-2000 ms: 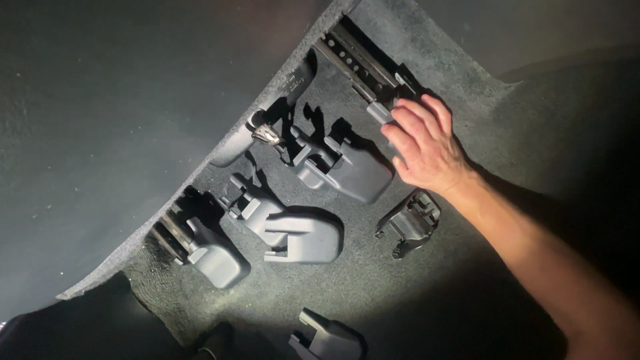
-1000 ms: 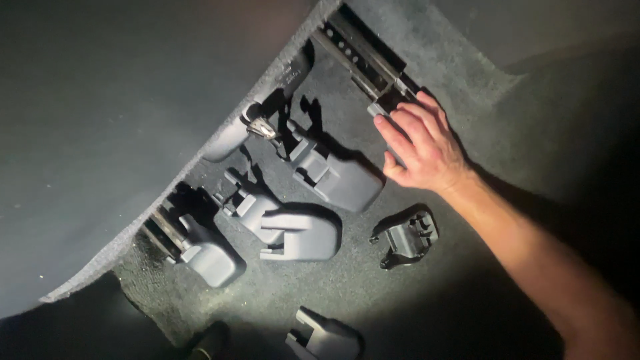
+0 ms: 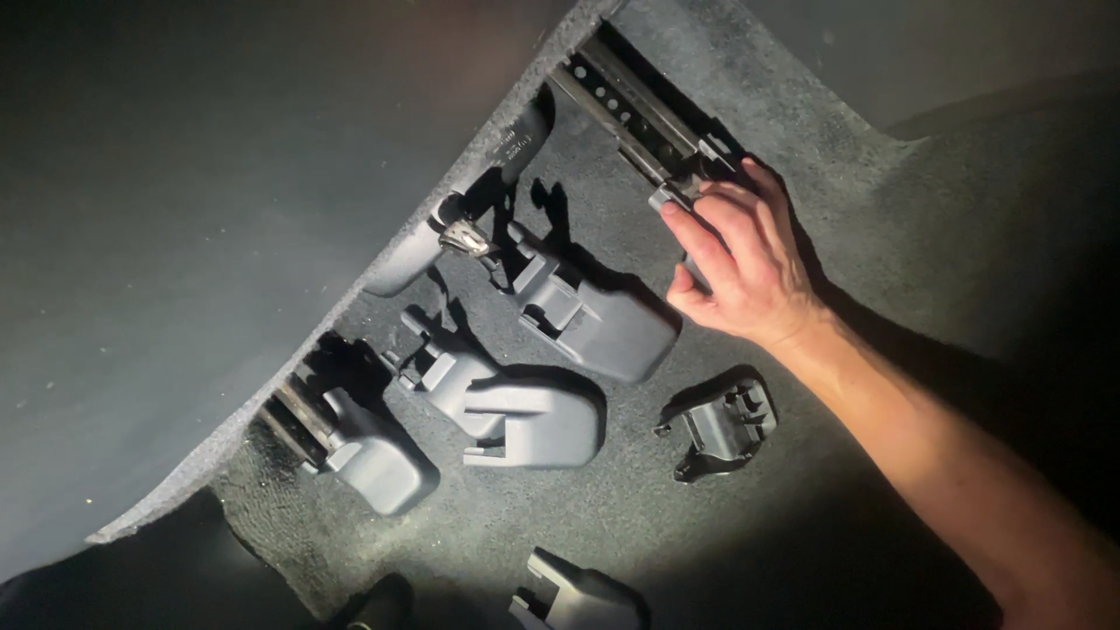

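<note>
My right hand [image 3: 744,262] comes in from the lower right, palm down over the near end of a metal seat rail [image 3: 643,105]. Its thumb and fingers are on a grey plastic rail end cover [image 3: 696,267], mostly hidden beneath them. The index fingertip rests by the cover's upper left corner. Left of the hand lies a larger grey plastic cover [image 3: 612,337] on the carpet. Below the hand is a small black plastic bracket [image 3: 726,424]. My left hand is not in view.
Two overlapping grey plastic covers [image 3: 551,429] lie mid-floor, another [image 3: 586,599] at the bottom edge. A grey cover [image 3: 385,464] sits at the end of a second rail [image 3: 302,420]. A metal latch-like part [image 3: 468,238] hangs by the carpeted edge [image 3: 350,297] of a dark panel.
My right hand stays at the rail end. Its index finger has straightened toward the cover's corner. The loose covers and the black bracket lie as before.
</note>
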